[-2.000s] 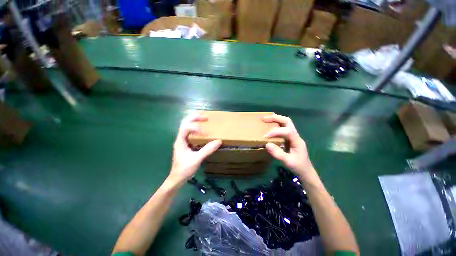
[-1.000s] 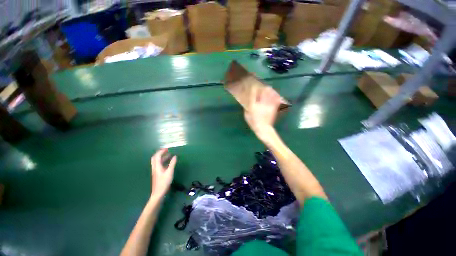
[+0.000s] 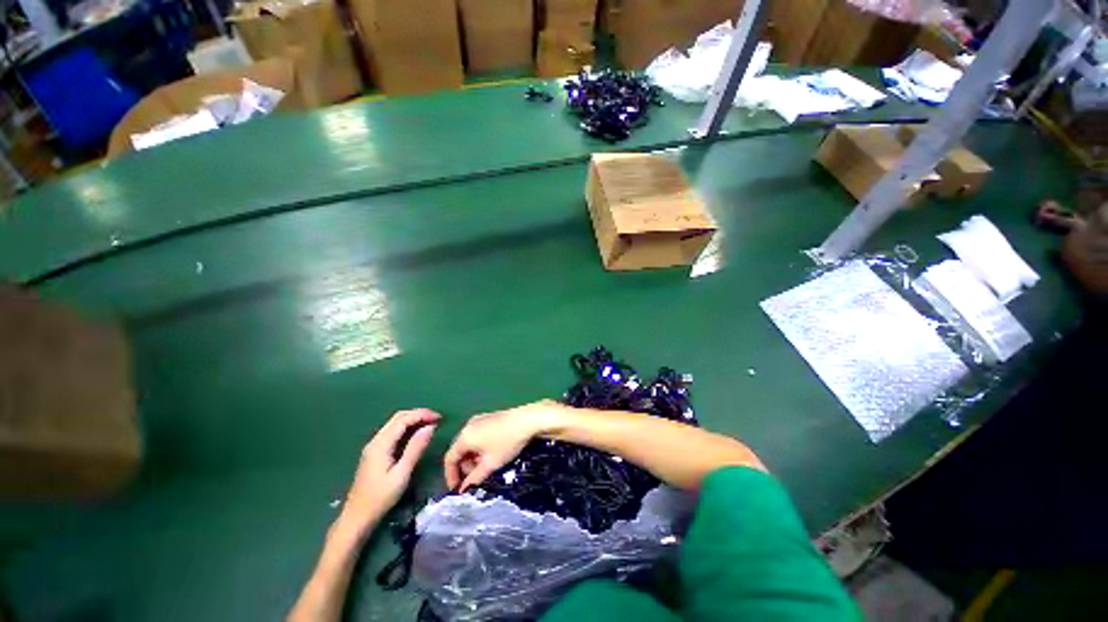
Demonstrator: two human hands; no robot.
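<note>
A heap of black cables [image 3: 583, 474] lies in front of me, with a crumpled clear plastic bag [image 3: 510, 553] over its near edge. My right hand [image 3: 496, 444] is at the left side of the heap, fingers bent down at the cables; whether it grips one is hidden. My left hand [image 3: 391, 468] is just left of it, thumb and fingers apart, holding nothing. A closed brown cardboard box [image 3: 646, 209] stands on the green bench beyond the heap, touched by neither hand.
A large brown box [image 3: 61, 395] is at the left edge. A slanted metal post [image 3: 930, 140] stands at right, with boxes [image 3: 869, 164] behind it. Bubble wrap [image 3: 869, 346] and white packets [image 3: 972, 304] lie at right. More black cables [image 3: 611, 102] lie across the bench.
The closed box has been set down on the bench and let go. My right hand has come back to the cable heap, beside my left hand. The view has turned right.
</note>
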